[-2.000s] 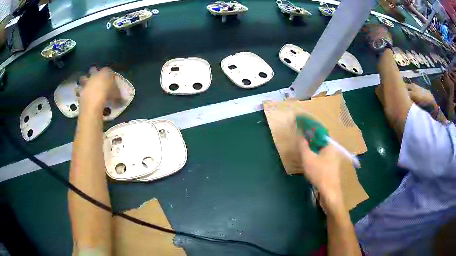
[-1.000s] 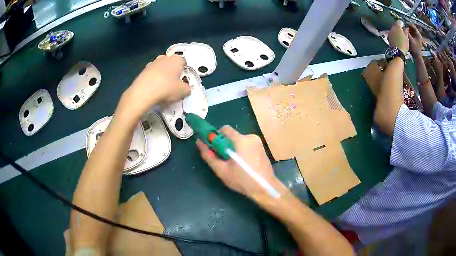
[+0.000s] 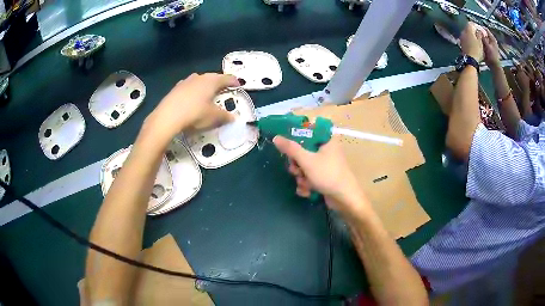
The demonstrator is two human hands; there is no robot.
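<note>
My right hand [image 3: 314, 164] grips the green hot glue gun [image 3: 293, 128], its dark nozzle pointing left at the right edge of a white plastic housing [image 3: 206, 156]. A translucent glue stick [image 3: 367, 136] sticks out of its rear. My left hand [image 3: 188, 107] holds this housing at its upper left edge, thumb reaching over the inside. The housing lies tilted across the metal rail, its inner side up, with dark round holes. A whitish rounded patch shows inside near the nozzle; I cannot tell what it is. Two overlapping housings [image 3: 186, 179] lie beside it, partly behind my left forearm.
More housings [image 3: 117, 98] and wired sub-assemblies [image 3: 83, 46] stand on the dark green belt. A grey post [image 3: 367, 51] rises behind the cardboard sheet [image 3: 388, 161]. Another cardboard piece [image 3: 170, 272] and a black cord [image 3: 119, 256] are lower left. A person in a striped shirt [image 3: 478, 197] works at right.
The glue gun came from over the cardboard to the housing and now points left at its right edge. My left hand took the housing from the belt to the rail. The belt housings have shifted.
</note>
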